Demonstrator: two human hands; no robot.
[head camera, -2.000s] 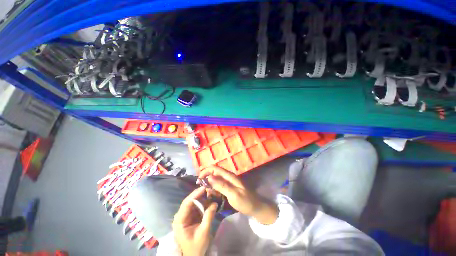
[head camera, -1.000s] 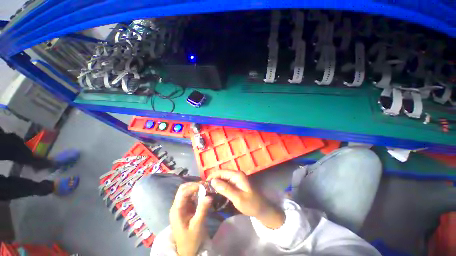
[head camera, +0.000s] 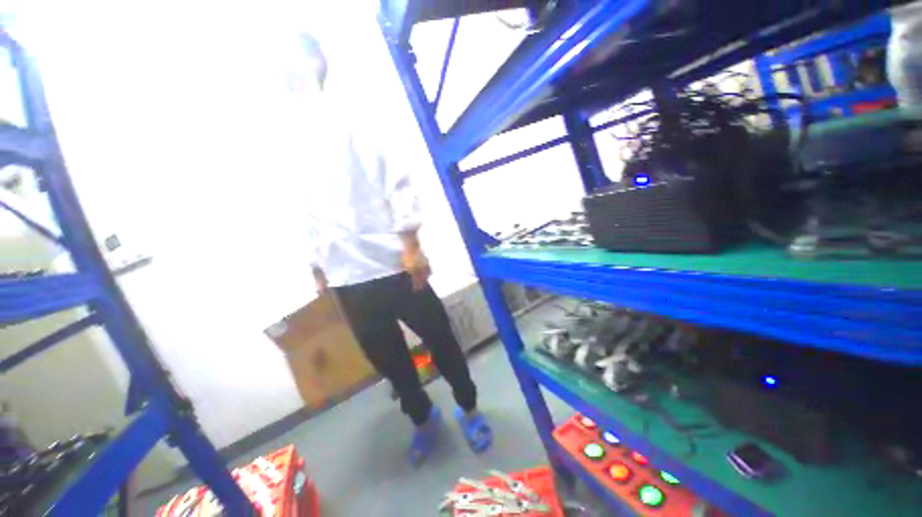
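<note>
Neither of my hands is in the picture. An orange-red tray (head camera: 551, 485) with pale open watch straps (head camera: 495, 499) lies on the floor at the bottom edge. Beside it, under the green-matted shelf, an orange-red tray (head camera: 572, 436) holds several round watches lit green, red and white (head camera: 619, 472). A single square-faced watch (head camera: 749, 461) lies on the green shelf at the lower right. Pale curved watch straps (head camera: 607, 364) fill the left end of that shelf, blurred.
Blue rack posts (head camera: 513, 379) stand at centre and left (head camera: 121, 313). A person (head camera: 379, 252) in a white top and blue slippers stands in the aisle by a cardboard box (head camera: 318, 353). A black box (head camera: 657, 217) with cables sits on the upper shelf. Orange-red trays (head camera: 303, 485) stand lower left.
The view has swung up and left, away from my lap. My hands and the watch in them have left the picture. The aisle and a standing person now show.
</note>
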